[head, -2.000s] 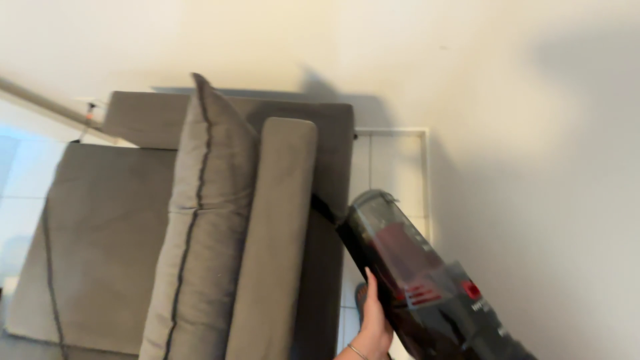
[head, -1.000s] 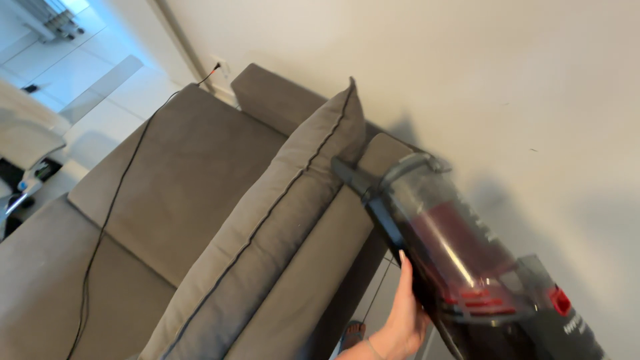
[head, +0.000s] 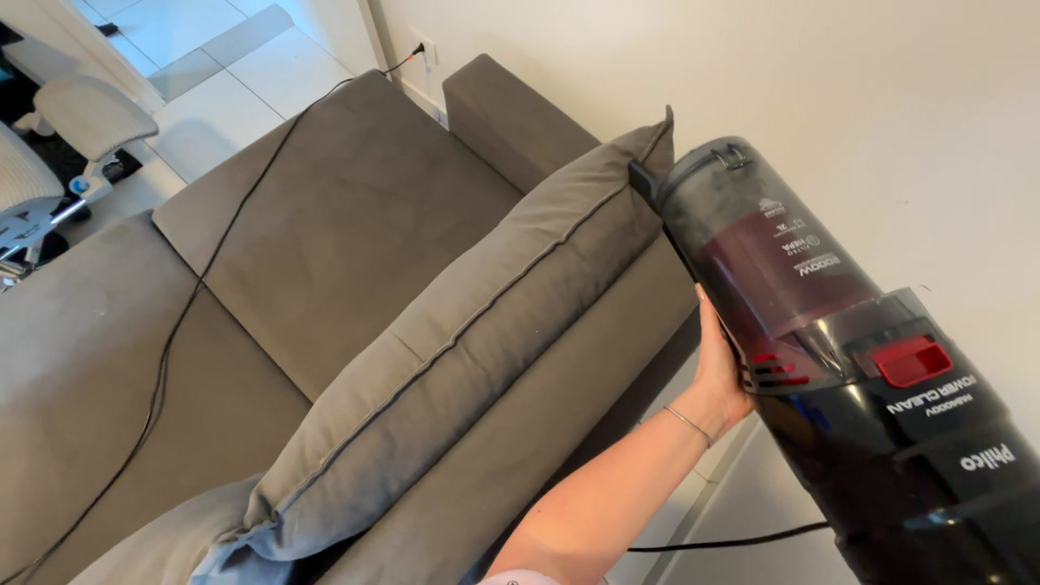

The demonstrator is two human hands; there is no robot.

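Observation:
My left hand point(head: 719, 370) holds the side of a black and dark red Philco vacuum cleaner point(head: 812, 284) with a clear dust container; its wrist wears a thin bracelet. Most of the fingers are hidden behind the body. The vacuum's dark nozzle point(head: 643, 180) is at the upper end of a grey back cushion point(head: 479, 317), seemingly touching it. This cushion lies along the backrest or arm point(head: 528, 414) of a grey sofa point(head: 341, 219). My right hand is out of view.
A black power cord point(head: 199, 284) crosses the seats toward a wall outlet point(head: 428, 50). More cord point(head: 731, 542) runs beside the vacuum at the bottom right. A pale wall point(head: 894, 146) stands behind. White chairs point(head: 93, 122) are on the tiled floor point(head: 252, 85) at upper left.
The vacuum nozzle has moved from beside the sofa's padded side to the cushion's upper end. The view has turned and shifted, showing more of the seat and cord.

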